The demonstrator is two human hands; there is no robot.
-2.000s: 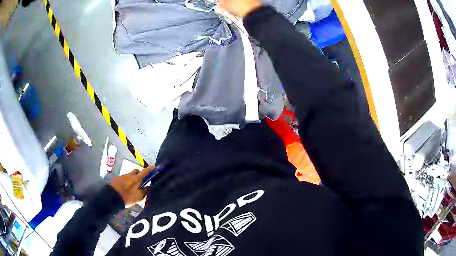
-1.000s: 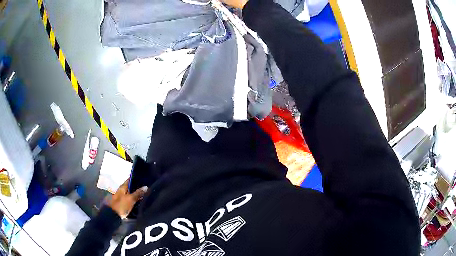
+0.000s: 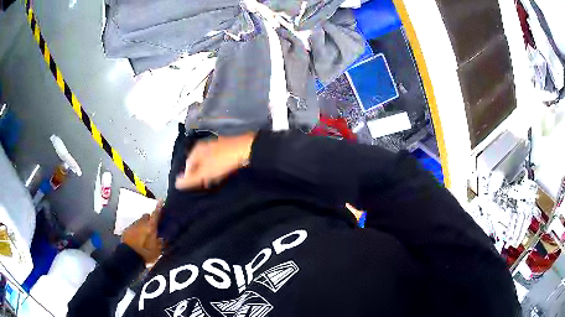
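Grey garment bundle [image 3: 238, 86] with white edges is gathered at its middle by a white strip at the top centre. Its lower part hangs down to my dark-clothed lap. My right hand [image 3: 217, 162] is blurred, palm down over my lap just below the bundle and apart from its gathered part. Its fingers are partly curled, with nothing visible in them. My left hand [image 3: 142, 238] is low at the left, against my dark clothing. Its fingers are partly hidden, and I cannot make out the dark phone against the clothing.
White cloth [image 3: 170, 93] lies on the grey floor beside the bundle. Yellow-black tape [image 3: 80, 111] crosses the floor at the left. A white paper sheet [image 3: 133, 207] lies near my left hand. A blue crate [image 3: 378, 21] and a blue panel [image 3: 373, 82] are beside the tan-edged white table [image 3: 433, 74].
My right hand has left the bundle's top and come down and left over my lap. The dark phone seen in my left hand is no longer distinguishable. The view has shifted right.
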